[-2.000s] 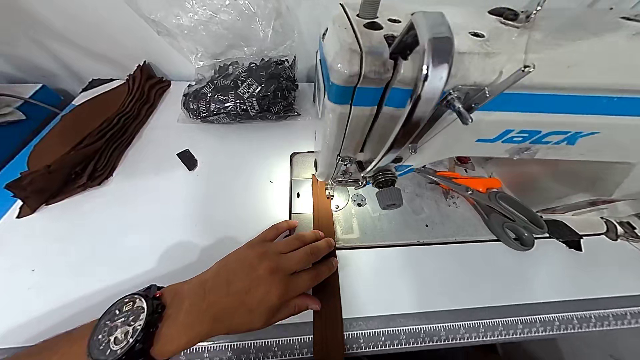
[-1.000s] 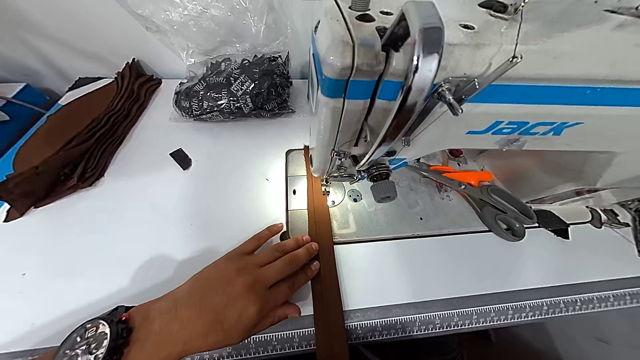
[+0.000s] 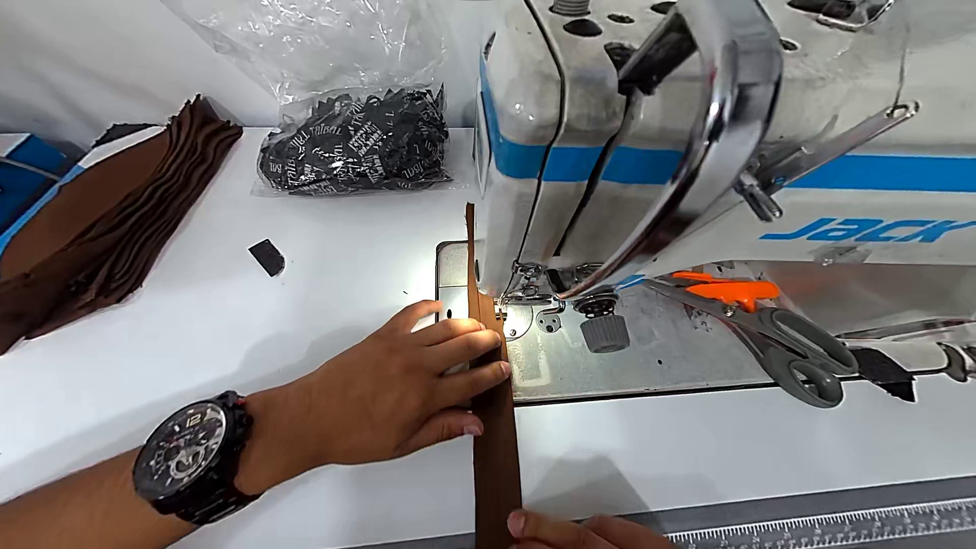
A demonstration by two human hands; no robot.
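Observation:
A long strip of brown fabric (image 3: 496, 450) runs from the bottom edge up past the presser foot (image 3: 500, 311) of a Jack sewing machine (image 3: 610, 114), its far end showing behind the machine head. My left hand (image 3: 408, 381), with a black watch on the wrist, rests fingertips on the strip just in front of the foot, fingers apart. At the bottom edge my right hand (image 3: 583, 530) touches the strip's right side; only a few fingers show, and whether they pinch it cannot be seen.
Brown fabric pieces (image 3: 130, 221) are stacked at the left. A clear bag of black labels (image 3: 354, 145) stands behind, and one small black piece (image 3: 267, 258) lies nearer. Grey scissors (image 3: 793, 343) and an orange-handled tool (image 3: 732, 291) lie under the machine arm. A ruler (image 3: 839, 526) follows the front edge.
My right hand has come into view at the bottom edge. The strip now reaches further out behind the machine head. My left hand remains beside the foot, on the strip.

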